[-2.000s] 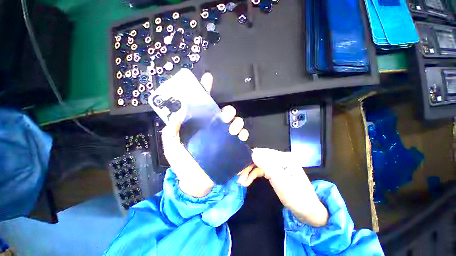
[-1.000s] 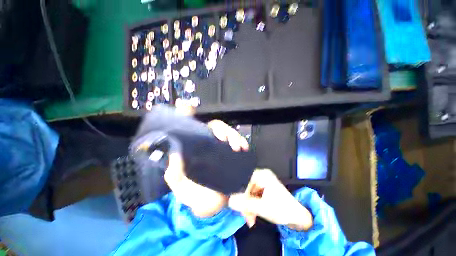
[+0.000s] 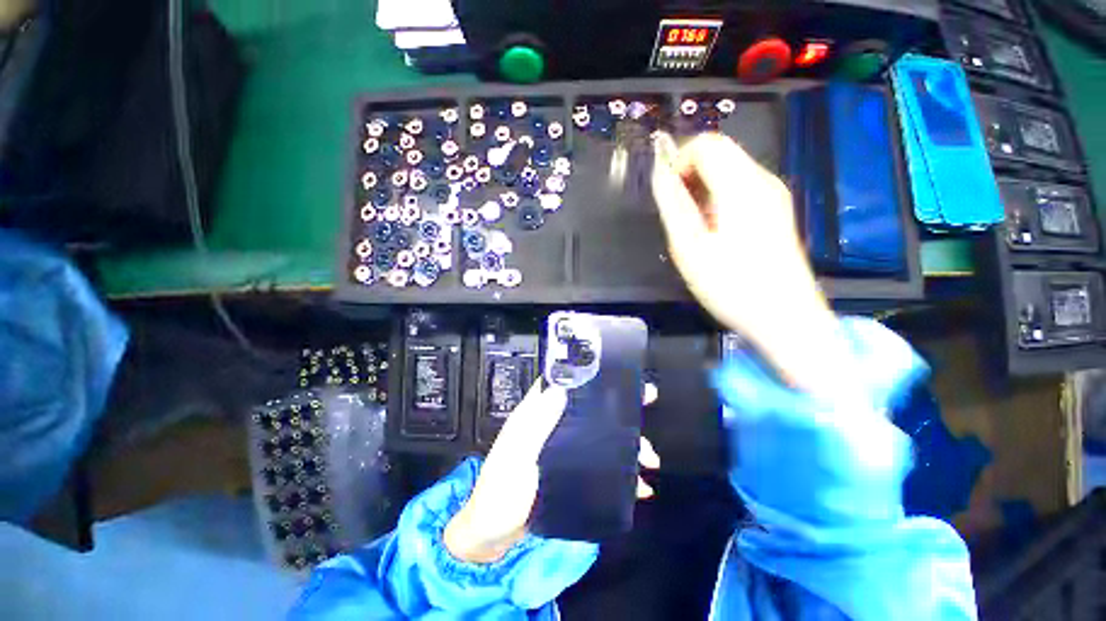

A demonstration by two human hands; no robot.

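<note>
My left hand (image 3: 503,485) holds a dark rear cover (image 3: 594,455) upright, its camera area at the top left with round openings. The thumb lies along the left edge and fingertips show at the right edge. My right hand (image 3: 728,224) is over the parts tray (image 3: 625,249), fingertips close together near its upper middle compartments. The fingertips are blurred and I cannot tell if they hold a part. Scattered camera lens rings (image 3: 418,182) lie in the left compartments, with a few at the top middle.
The press (image 3: 594,36) with red digits and buttons stands behind the tray. Dark blue panels (image 3: 855,182) and cyan panels (image 3: 952,158) lie right. Phone bodies (image 3: 433,382) sit in a tray below; more are at far right. A blister tray (image 3: 291,479) is lower left, a box (image 3: 1031,425) lower right.
My right hand has left the cover and moved up over the parts tray. My left hand has turned the cover upright. The view has shifted, bringing the press into sight.
</note>
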